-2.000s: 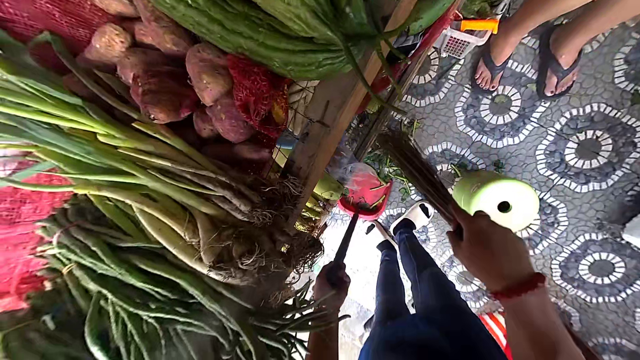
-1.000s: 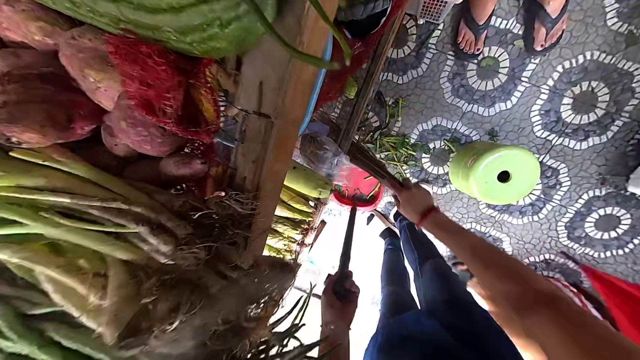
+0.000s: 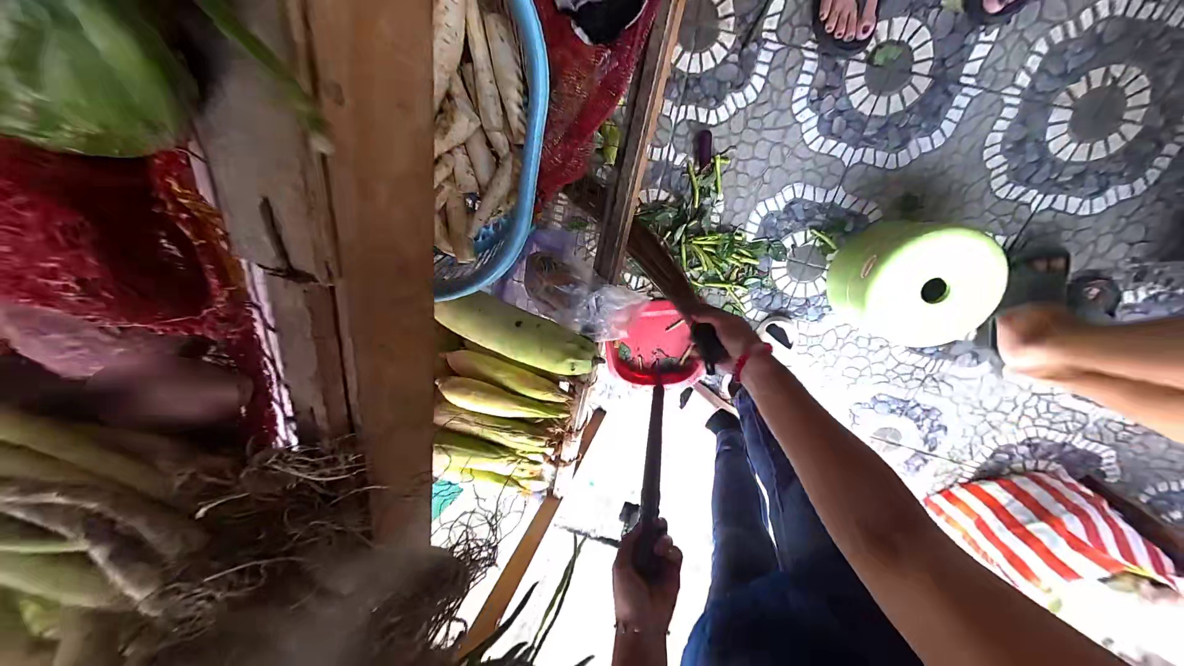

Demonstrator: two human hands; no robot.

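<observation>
My left hand (image 3: 647, 578) grips the dark handle of a red dustpan (image 3: 657, 338), whose pan holds bits of debris near the foot of the stall. In my right hand (image 3: 726, 338), with a red band at the wrist, is the dark grip of a stick broom (image 3: 655, 259). The broom's bristles point up and left past the dustpan, under the wooden rail, where their tips are partly hidden. Green leaf and stem scraps (image 3: 712, 250) lie on the patterned floor just right of the broom.
A wooden stall beam (image 3: 379, 231) stands at left, beside a blue basket (image 3: 532, 139) of white roots and some corn ears (image 3: 499, 398). A green plastic stool (image 3: 916, 277), a striped bag (image 3: 1054, 527) and other people's feet (image 3: 846, 18) are on the right.
My right hand and the broom have moved left, in toward the dustpan and the stall's edge. The view has shifted, showing the blue basket and more scraps. Bare legs now show at the right edge.
</observation>
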